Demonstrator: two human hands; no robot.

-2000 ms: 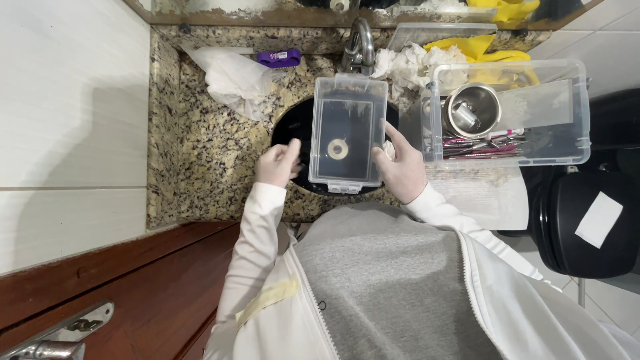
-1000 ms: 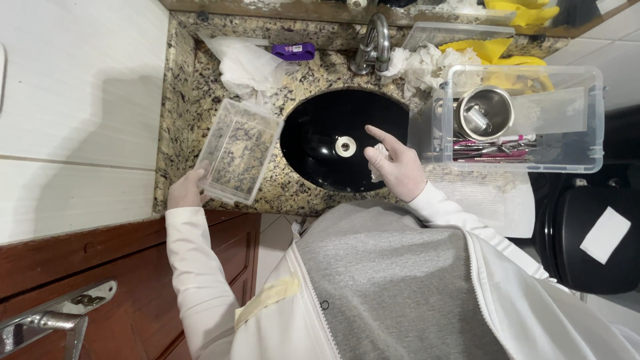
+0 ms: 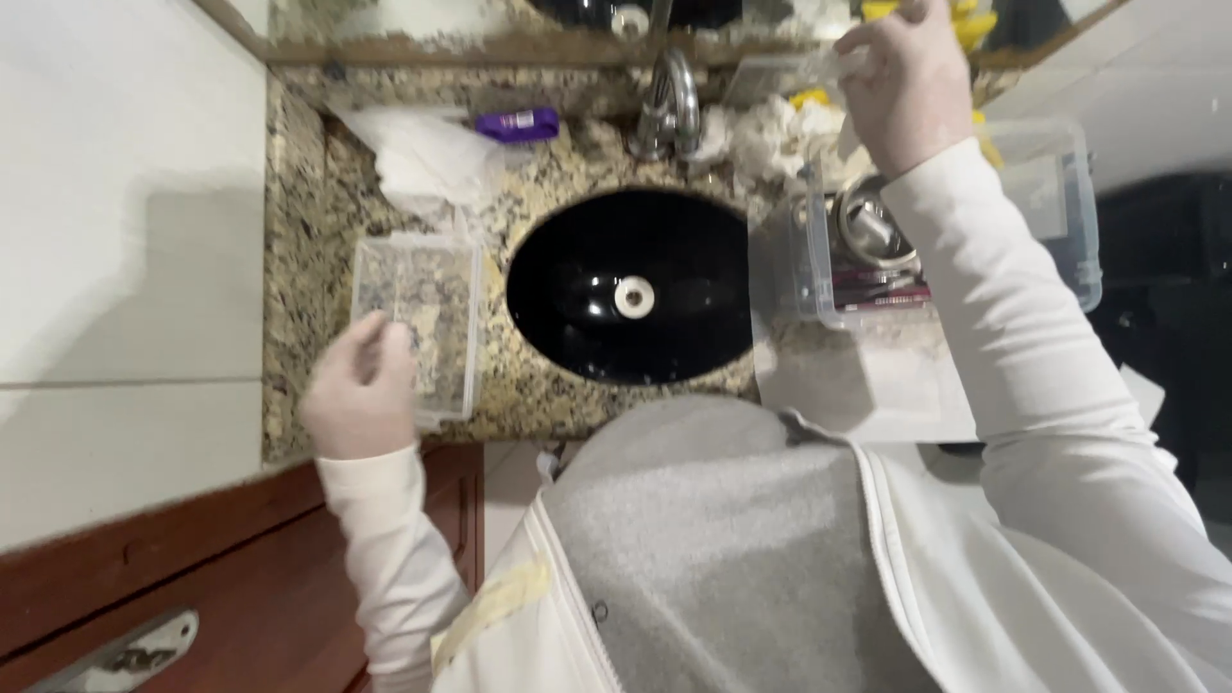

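On the granite counter left of the black oval sink (image 3: 577,250) lies a clear plastic box or lid (image 3: 438,289). My left hand (image 3: 364,390) is at its near left part, fingers bent; blur hides whether it grips anything. My right hand (image 3: 910,91) is raised at the back right, over the crumpled white tissue (image 3: 770,140), with fingers curled near something pale and blurred. Under my right forearm stands a clear plastic bin (image 3: 1083,231) holding a metal cup (image 3: 871,226) and several slim pink and metal tools (image 3: 881,294).
A chrome faucet (image 3: 674,106) rises behind the sink. At the back left are a white plastic bag (image 3: 423,159) and a purple object (image 3: 518,125). Yellow gloves or cloth (image 3: 972,24) show at the back right. A white sheet (image 3: 866,390) lies before the bin.
The clear container has moved from over the sink to the counter at left. My right hand has moved from the sink to the back right.
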